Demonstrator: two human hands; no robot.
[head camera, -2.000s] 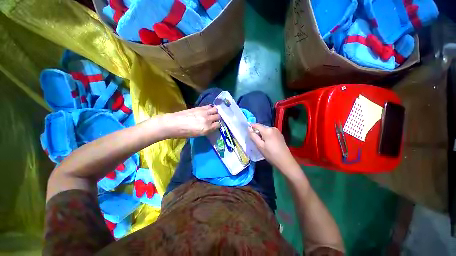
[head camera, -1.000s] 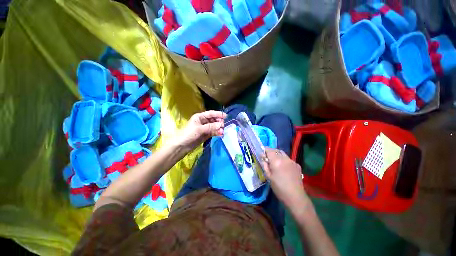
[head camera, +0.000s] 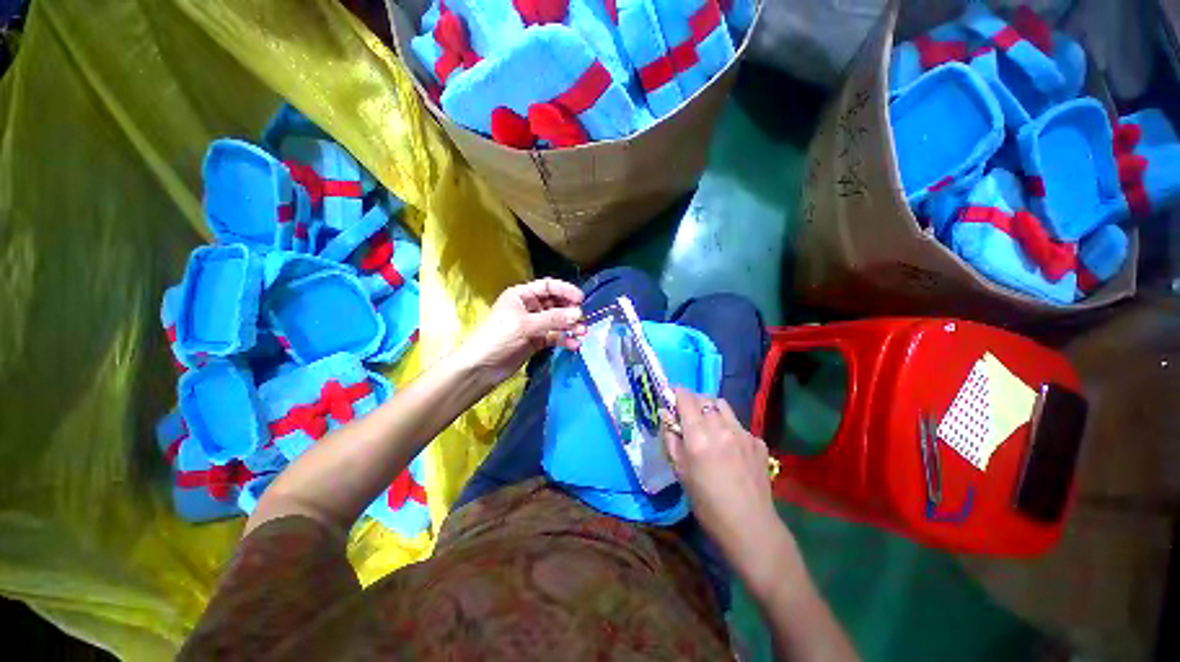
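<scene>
A narrow pencil case (head camera: 619, 401) lies open on a light-blue plush piece (head camera: 579, 446) on the wearer's lap. Small items, one green, show inside its pale interior. My right hand (head camera: 721, 446) grips the case's lower right side. My left hand (head camera: 535, 321) is at the case's upper end, thumb and fingertips pinched close together. A thin dark line shows beside those fingertips; whether they hold a needle or touch the case edge is too small to tell.
A red plastic stool (head camera: 893, 491) at right bears a dotted paper sheet (head camera: 971, 420), a black phone (head camera: 1052, 453) and a slim metal tool (head camera: 929, 459). Two cartons (head camera: 621, 194) (head camera: 861, 220) and a yellow sack (head camera: 104, 427) hold blue pieces.
The view has shifted, so the surroundings sit lower and further right than at first. My left hand has moved from the case's side to its upper end. The lid looks more closed.
</scene>
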